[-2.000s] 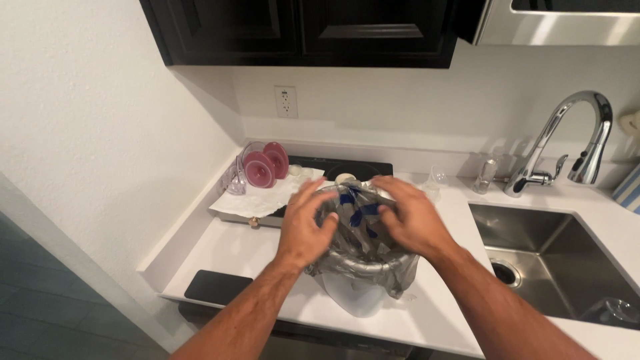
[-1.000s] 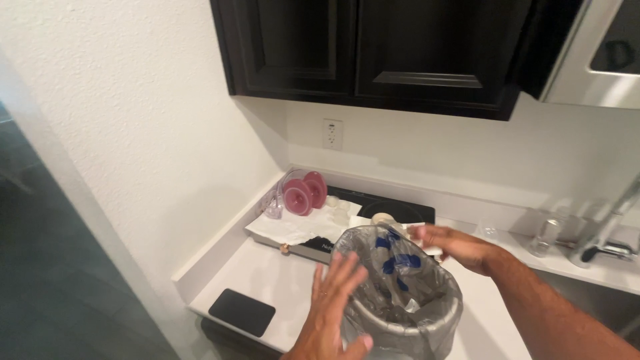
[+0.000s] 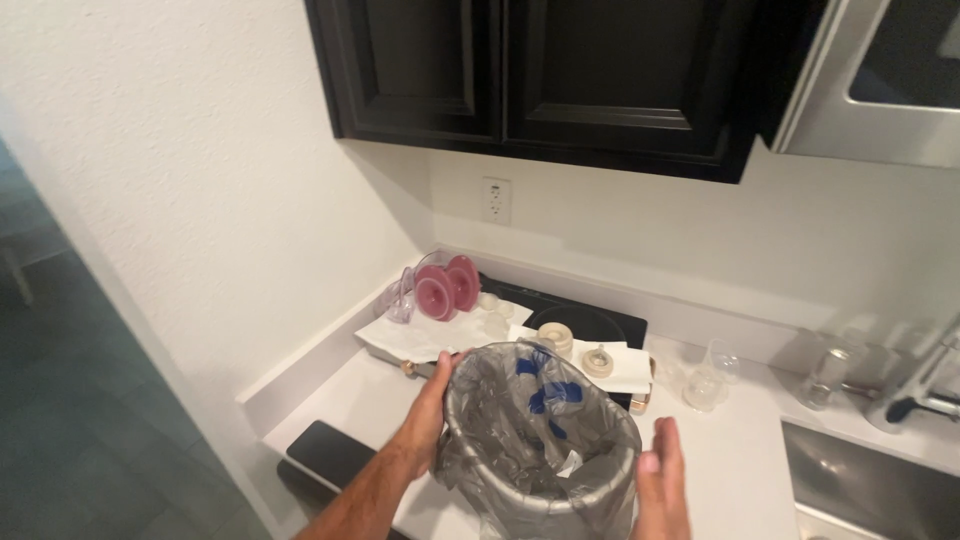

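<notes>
A small waste bin lined with a translucent grey plastic bag [image 3: 525, 487] stands on the white counter, its mouth facing up. Blue marks and a small white scrap show inside the liner. My left hand [image 3: 427, 420] rests against the bin's left side near the rim, fingers extended; whether it grips is hard to tell. On the bin's right side, my right hand [image 3: 661, 480] is held upright with fingers straight, close to the liner and holding nothing.
Behind the bin, pink silicone pieces [image 3: 436, 292] and beige round parts [image 3: 555, 337] lie on paper towels over a black cooktop [image 3: 585, 311]. A dark phone [image 3: 330, 450] lies left. Clear cups [image 3: 705, 386], a faucet [image 3: 900, 397] and a steel sink [image 3: 870, 480] are right. Black cabinets [image 3: 600, 82] hang above.
My hands have gone from above the bag's opening to the two sides of the bin. The bag's rim looks more widely spread. The view has turned left.
</notes>
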